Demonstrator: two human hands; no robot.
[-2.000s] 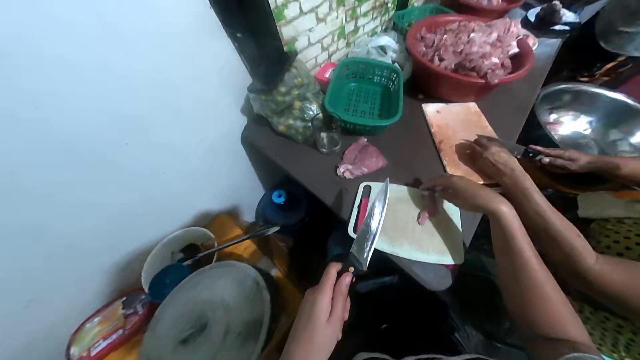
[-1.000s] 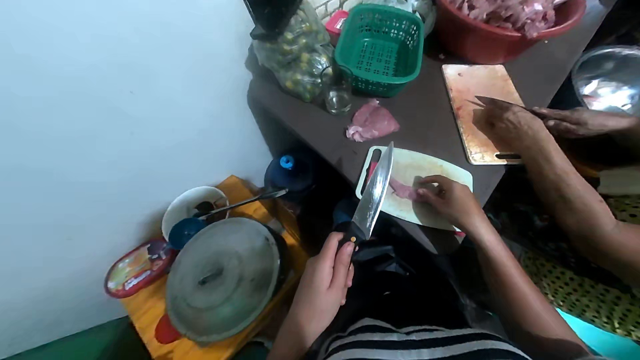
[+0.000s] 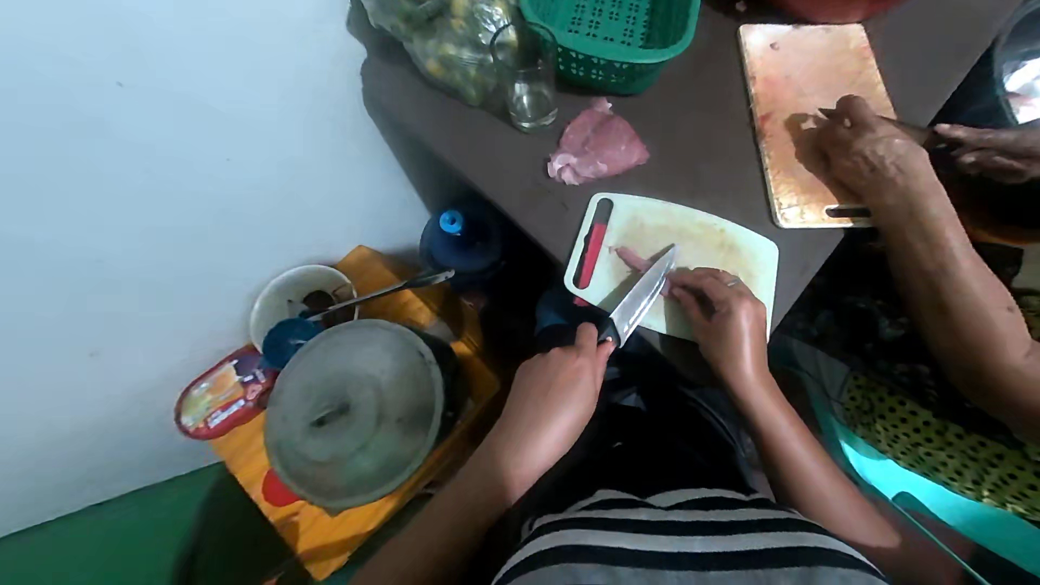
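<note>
My left hand (image 3: 561, 390) grips the black handle of a kitchen knife (image 3: 643, 296). Its blade slants up across a small strip of raw meat (image 3: 632, 260) on a white plastic cutting board (image 3: 719, 240). The fingers of my right hand (image 3: 723, 313) pinch the meat's right end, just right of the blade; a ring shows on one finger. The board lies at the table's near edge, with a red thing showing in its handle slot. Beyond it, a larger piece of raw meat (image 3: 600, 145) rests directly on the dark table (image 3: 691, 138).
A co-worker's hand (image 3: 873, 150) and knife are over a wooden-looking board (image 3: 812, 65) at right. Behind stand a drinking glass (image 3: 532, 97), a green plastic basket (image 3: 630, 57) and a filled plastic bag (image 3: 455, 57). Lower left are a lidded pot (image 3: 353, 414), a white bowl (image 3: 268, 305) and a blue-capped bottle (image 3: 459, 240).
The knife, held upright above the board's left part before, is now lowered onto the meat strip. My right hand stays at the meat. The view has shifted.
</note>
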